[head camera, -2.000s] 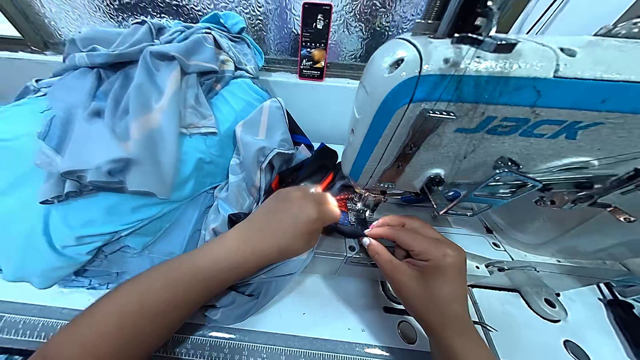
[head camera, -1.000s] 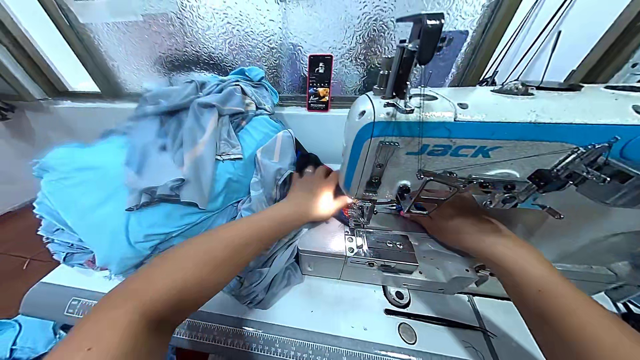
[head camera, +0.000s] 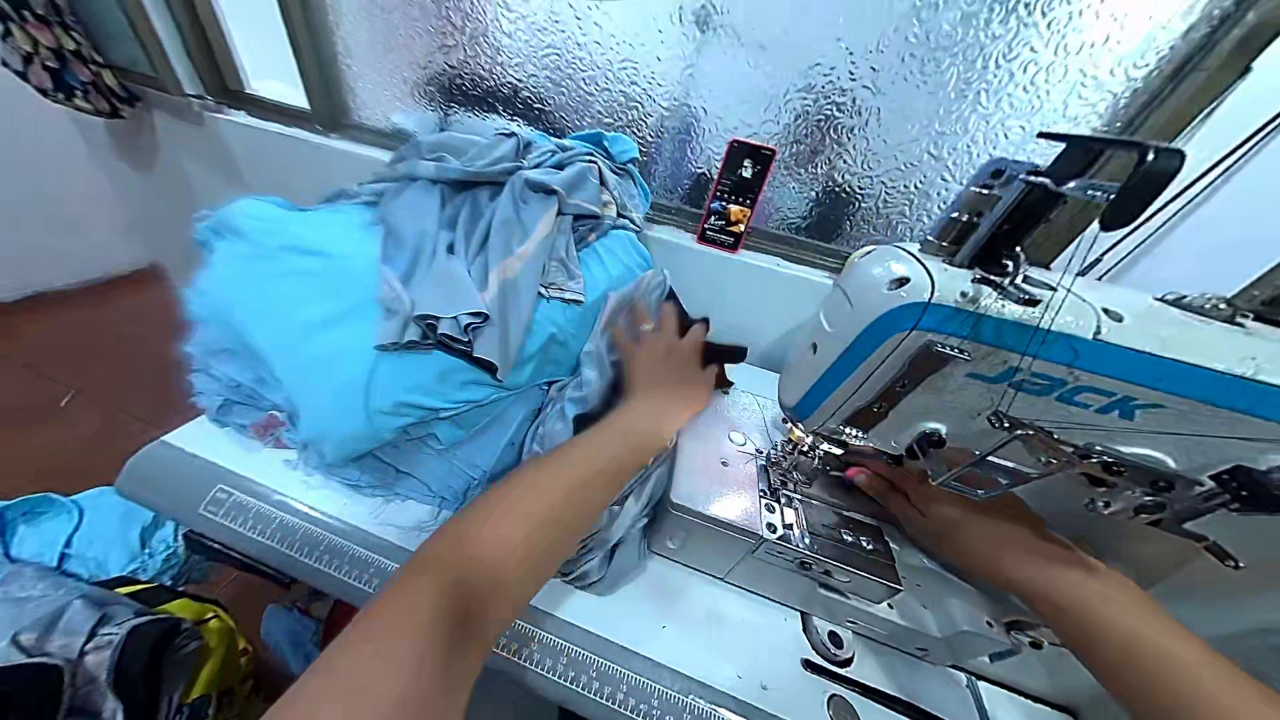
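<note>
My left hand (head camera: 665, 365) lies with spread fingers on dark fabric and a grey garment (head camera: 625, 500), left of a white and blue Jack sewing machine (head camera: 1000, 350). Whether its fingers grip the cloth cannot be told. My right hand (head camera: 905, 495) reaches under the machine's arm, just right of the presser foot and needle area (head camera: 795, 455). Its fingertips are partly hidden behind machine parts, so what they hold does not show. Dark cloth (head camera: 722, 355) sticks out beyond my left fingers.
A large pile of light blue (head camera: 300, 330) and grey cloth (head camera: 500, 220) lies on the left of the table. A phone (head camera: 737, 195) leans at the window. A ruler strip (head camera: 600, 670) runs along the table's front edge. More garments (head camera: 80, 620) lie low at the left.
My left hand has moved left, away from the needle area, onto the cloth. My right hand, in front of the presser foot two seconds ago, is now under the machine's arm. The view has swung left.
</note>
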